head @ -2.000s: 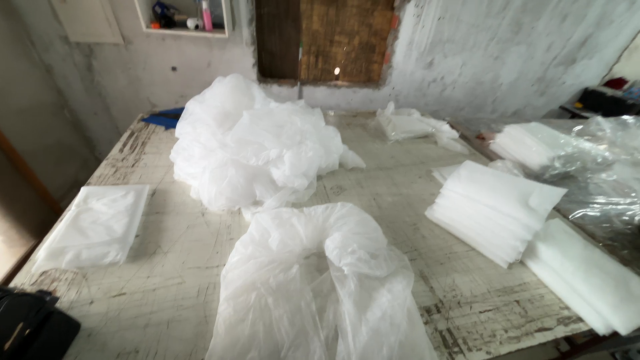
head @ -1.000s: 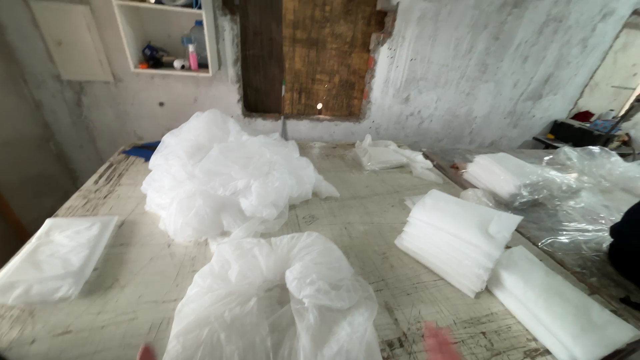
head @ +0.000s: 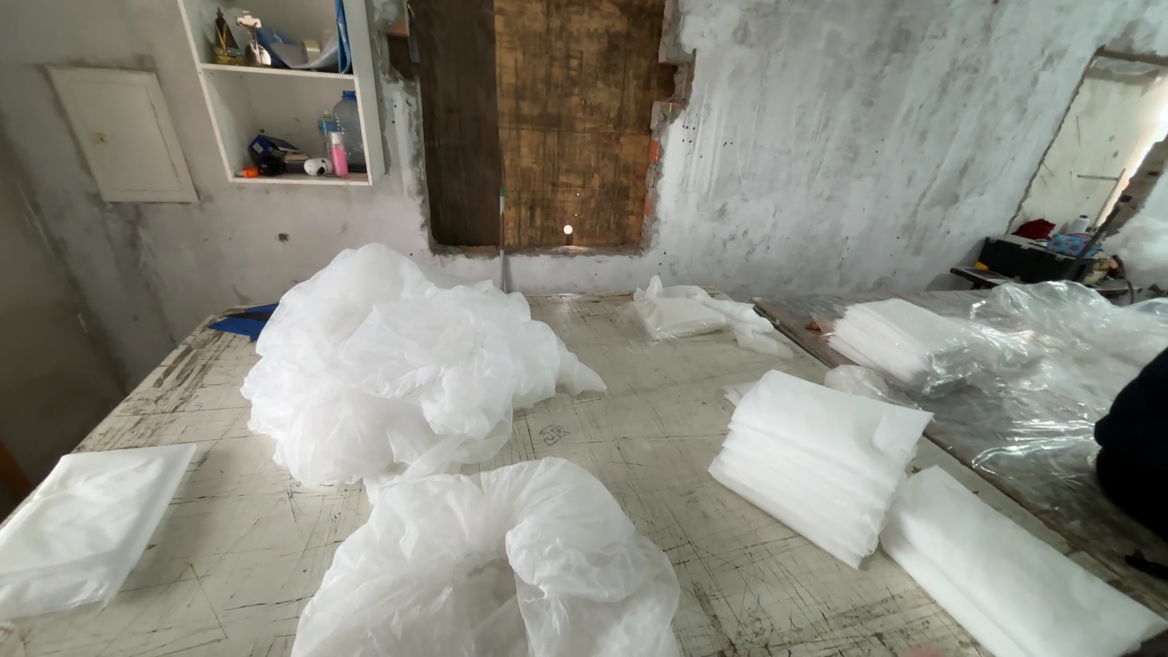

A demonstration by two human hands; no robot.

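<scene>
At the bottom edge, right of centre, a faint pinkish blur (head: pixel 923 651) may be a bit of my right hand; its fingers are hidden. My left hand is out of view. Crumpled translucent white sheeting (head: pixel 493 566) lies in an arch at the near centre. Behind it, touching, rises a large billowing heap of similar sheeting (head: pixel 392 365). To the right are a fanned stack of folded white sheets (head: pixel 821 456) and a folded white bundle (head: pixel 1004 566). A flat folded white packet (head: pixel 91 529) lies at the left.
The worn table (head: pixel 630 438) adjoins a second surface at right with wrapped white sheets (head: pixel 894 338) and clear plastic film (head: pixel 1040 392). A small white bundle (head: pixel 684 310) lies at the back. A dark form (head: pixel 1136 447), perhaps a person's sleeve, stands at the right edge. Wall shelves (head: pixel 287 73) hang behind.
Blurred parts of both my hands, seen at the bottom edge one second ago, have dropped almost wholly out of view. The view has tilted upward.
</scene>
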